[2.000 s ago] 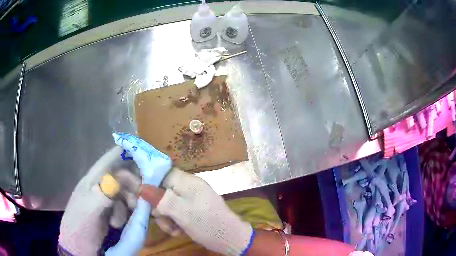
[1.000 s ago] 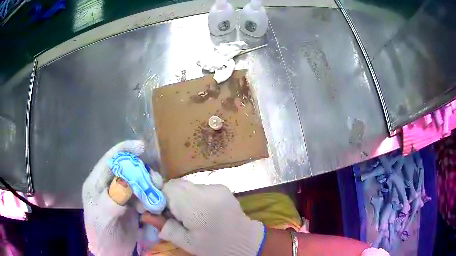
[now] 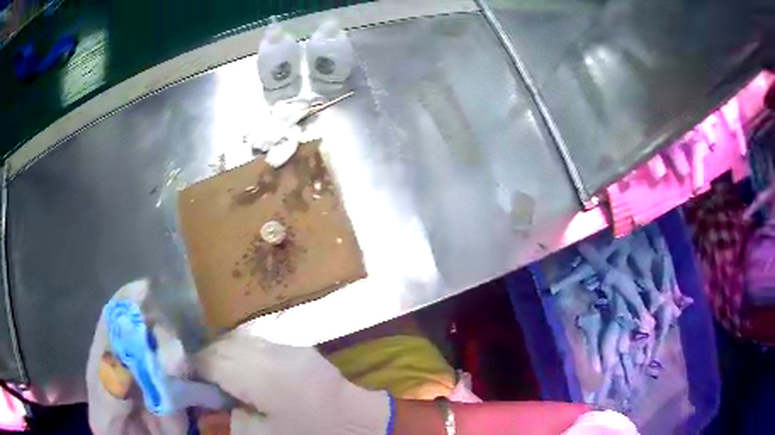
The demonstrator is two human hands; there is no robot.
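Observation:
A light-blue moulded part, perhaps a doll leg [image 3: 144, 357], is at the lower left, its foot-like end up and marked with darker blue. My left hand [image 3: 127, 399], in a white knit glove with a tan patch on the thumb, holds it from behind. My right hand [image 3: 289, 386], in a white glove with a blue cuff edge, is at the part's right side. Its fingertips are mostly hidden, and I cannot make out a brush. A small whitish cup [image 3: 273, 232] stands on the brown cardboard mat [image 3: 212, 255], amid dark splatters.
Behind the mat lie a crumpled white rag [image 3: 276, 136] and a thin stick [image 3: 327, 106]. Two squeeze bottles [image 3: 280, 64] stand behind. A blue-rimmed crate [image 3: 531, 340] of light-blue parts is at lower right. Pink-lit parts [image 3: 680, 157] line the right bench edge. A checked sleeve or cloth [image 3: 718, 255] shows at far right.
The view has turned, so the bench looks tilted and the mat sits further left. The part has turned from lying slantwise to foot-end up, both hands staying at it.

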